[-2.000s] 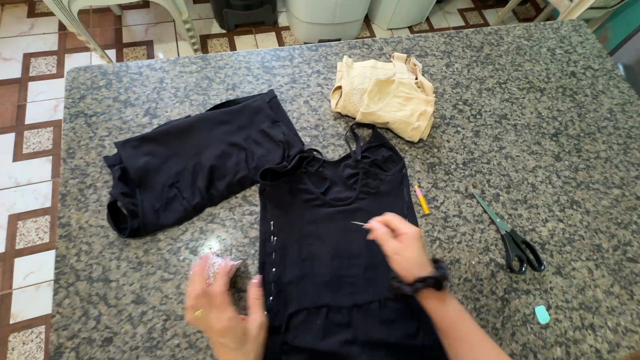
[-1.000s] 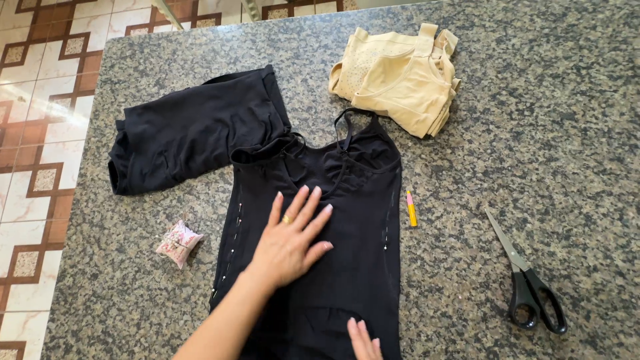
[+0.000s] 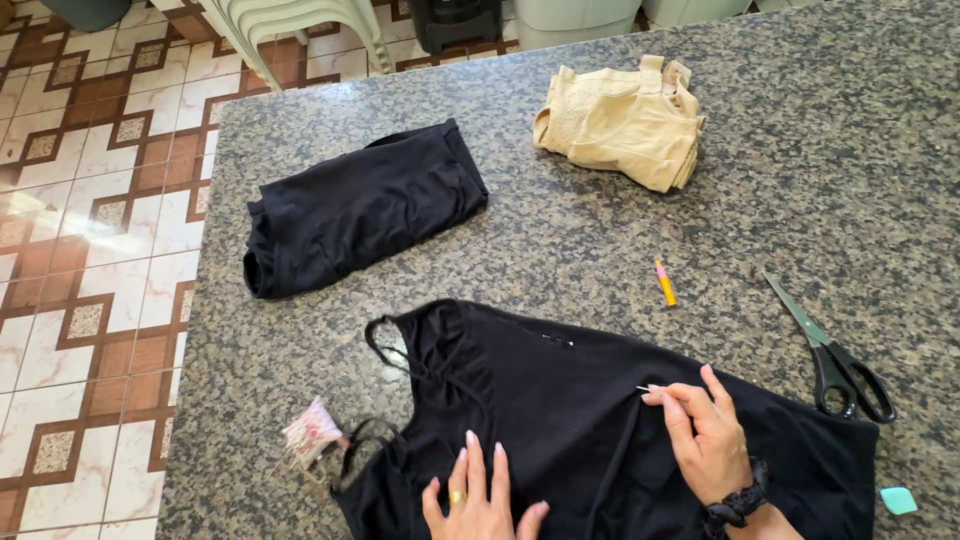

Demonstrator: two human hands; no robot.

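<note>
A black strappy garment (image 3: 555,405) lies turned sideways across the granite counter, its thin straps towards the left. A short row of pins (image 3: 558,340) shows near its upper edge. My left hand (image 3: 480,495) rests on the fabric with fingers spread, holding nothing. Between the thumb and fingertips of my right hand (image 3: 697,427) is a pin (image 3: 643,388), its tip over the cloth. Just left of the straps sits a small pincushion (image 3: 313,433) with pins in it. A yellow and pink pencil stub (image 3: 665,283) lies beyond the garment.
Black-handled scissors (image 3: 829,345) lie at the right, close to the garment's edge. A turquoise chalk-like piece (image 3: 898,500) is at the lower right. Folded black cloth (image 3: 367,210) and a folded beige garment (image 3: 622,124) lie farther back on the granite counter (image 3: 510,262). White plastic chairs (image 3: 307,22) stand beyond it.
The black garment has been turned from upright to sideways, its straps now towards the left. My left hand has moved down off its middle. My right hand now shows a pin in its fingers.
</note>
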